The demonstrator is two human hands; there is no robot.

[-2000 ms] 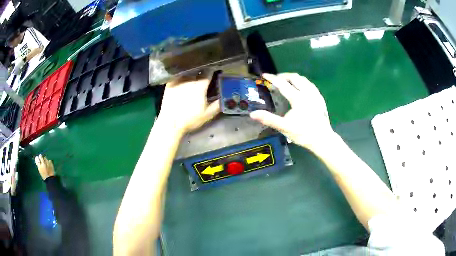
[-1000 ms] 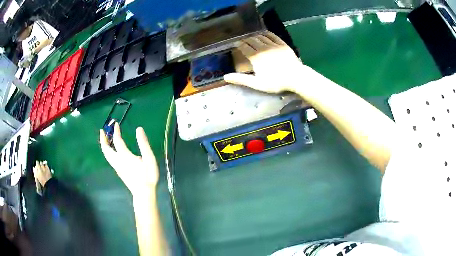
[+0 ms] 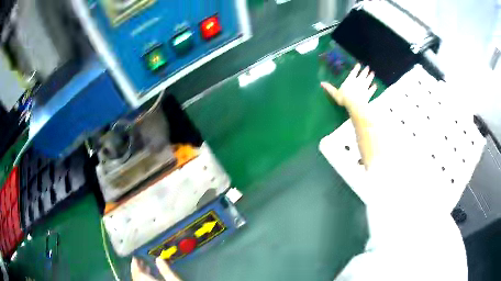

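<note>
The press head (image 3: 134, 170) is down over the nest, whose orange edge (image 3: 187, 154) shows; any part inside is hidden. The fixture base plate (image 3: 170, 207) lies in front, above the blue front with its red button (image 3: 187, 245). My left hand (image 3: 151, 271) is at the bottom edge, mostly cut off, fingers apart beside the button label. My right hand (image 3: 354, 90) is stretched out far right, fingers spread, holding nothing. A blurred dark blue-purple thing (image 3: 336, 60), possibly a phone housing, lies just beyond its fingertips.
The control box (image 3: 170, 44) hangs over the upper left, beside the blue press body (image 3: 79, 112). Black trays (image 3: 55, 184) and a red tray (image 3: 10, 211) lie left. A thin phone outline (image 3: 51, 244) lies lower left. The perforated board (image 3: 406, 121) is under my right forearm; a black mat (image 3: 376, 44) lies beyond.
The view has swung right. My right hand has left the nest and reached far right. My left hand has moved from the loose phone outline to beside the button. The press head has come down.
</note>
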